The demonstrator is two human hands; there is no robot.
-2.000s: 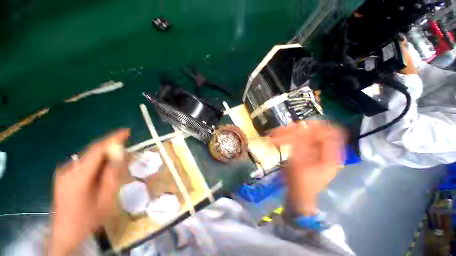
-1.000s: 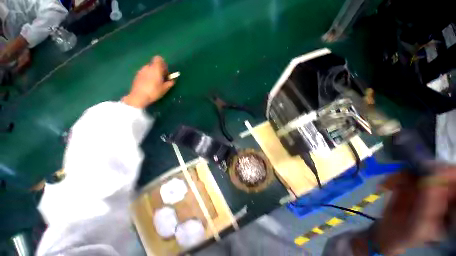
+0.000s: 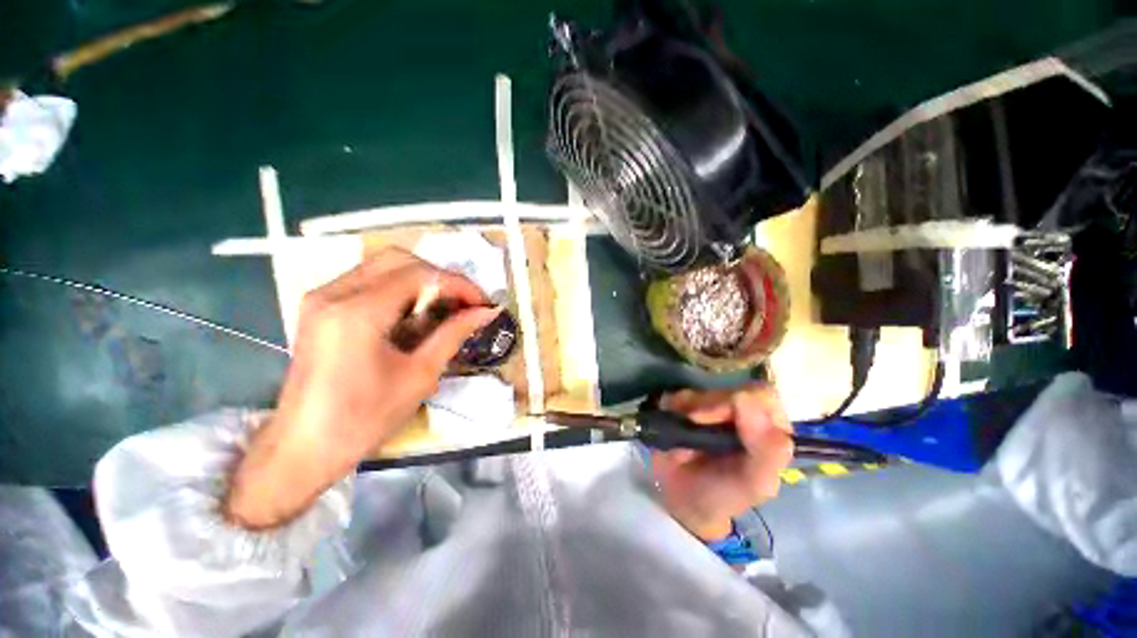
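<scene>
My left hand [image 3: 362, 355] is over the cardboard pad [image 3: 540, 305], thumb and fingertips pinched at the edge of a round dark module [image 3: 493, 340] with silver spots. The fingers hide part of it. A thin silver wire [image 3: 150, 303] runs from the left edge to my left hand; its end is hidden. My right hand [image 3: 726, 455] holds the black handle of a soldering iron [image 3: 686, 433], its barrel pointing left along the pad's front edge, below the module. White pads [image 3: 470, 401] lie on the cardboard, partly covered by my left hand.
A black fan [image 3: 698, 137] with a wire grille stands behind. The round tip cleaner [image 3: 717, 312] with shiny metal curls is right of the pad. The taped black station [image 3: 879, 237] and silver rods [image 3: 1037, 289] are further right. Cream tape strips [image 3: 505, 162] cross the pad.
My left hand has come back from the green bench to the pad, where the dark module now shows. My right hand has moved left to the pad's front, and the iron is clearly visible.
</scene>
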